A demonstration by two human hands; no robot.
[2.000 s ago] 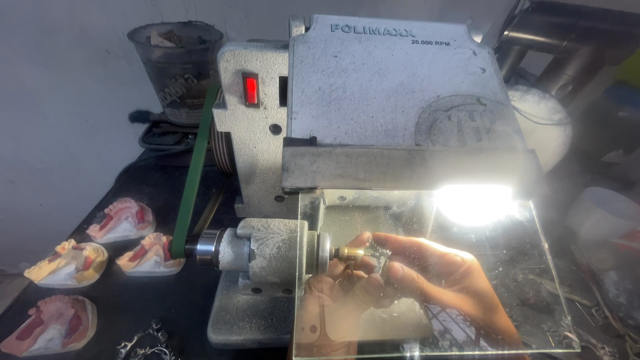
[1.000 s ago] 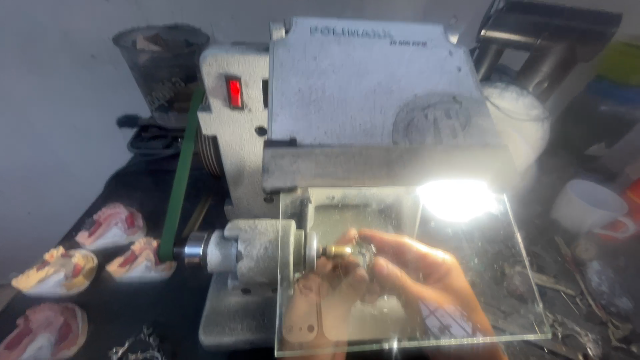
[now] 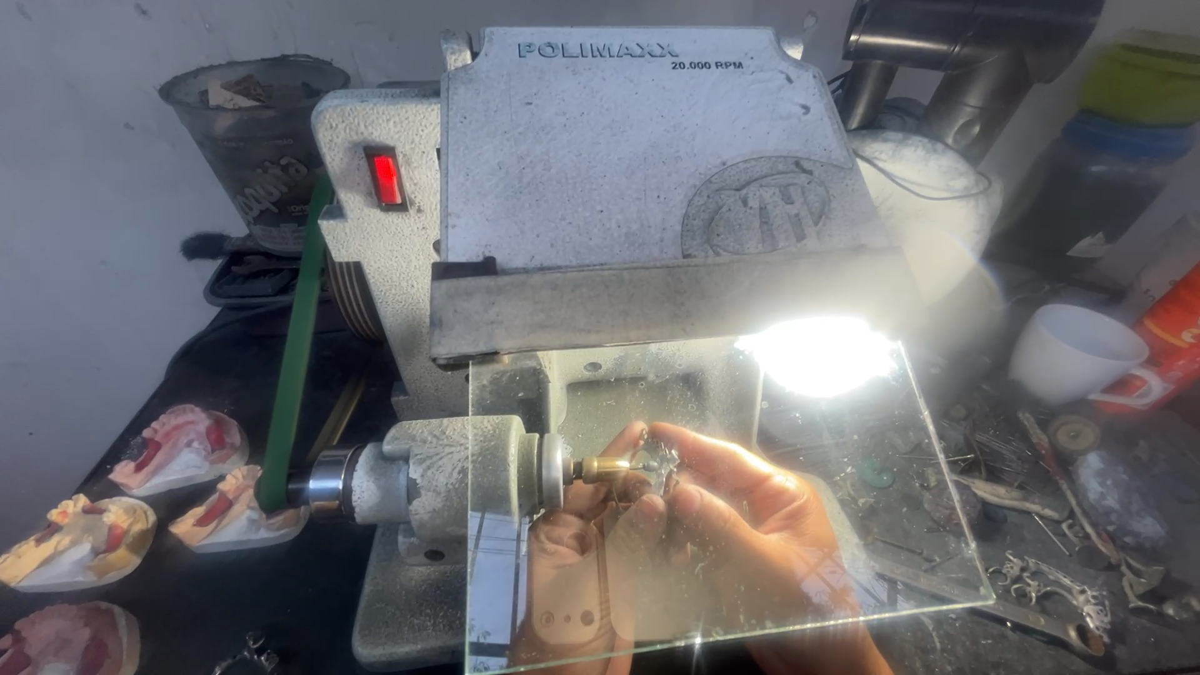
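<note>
Behind the glass shield (image 3: 900,469) of a Polimaxx bench grinding machine (image 3: 600,169), both hands hold a small metal dental framework (image 3: 664,464). It is at the tip of the rotary tool in the brass-coloured chuck (image 3: 600,469). My right hand (image 3: 759,525) grips the framework from the right with thumb and fingers. My left hand (image 3: 600,553) is below and behind the chuck, its fingertips at the framework's left side, partly veiled by reflections. A green drive belt (image 3: 298,347) runs down to the spindle (image 3: 450,473). The red switch (image 3: 385,179) is lit.
Dental casts (image 3: 178,448) lie on the dark bench at left, below a dark bucket (image 3: 253,141). At right are a white mug (image 3: 1073,352), loose metal frameworks (image 3: 1059,591) and scattered tools. A bright lamp (image 3: 820,354) shines above the shield. A black duct (image 3: 966,37) stands behind.
Both hands stay at the chuck with the framework, which has turned somewhat between the fingers. The view has shifted slightly.
</note>
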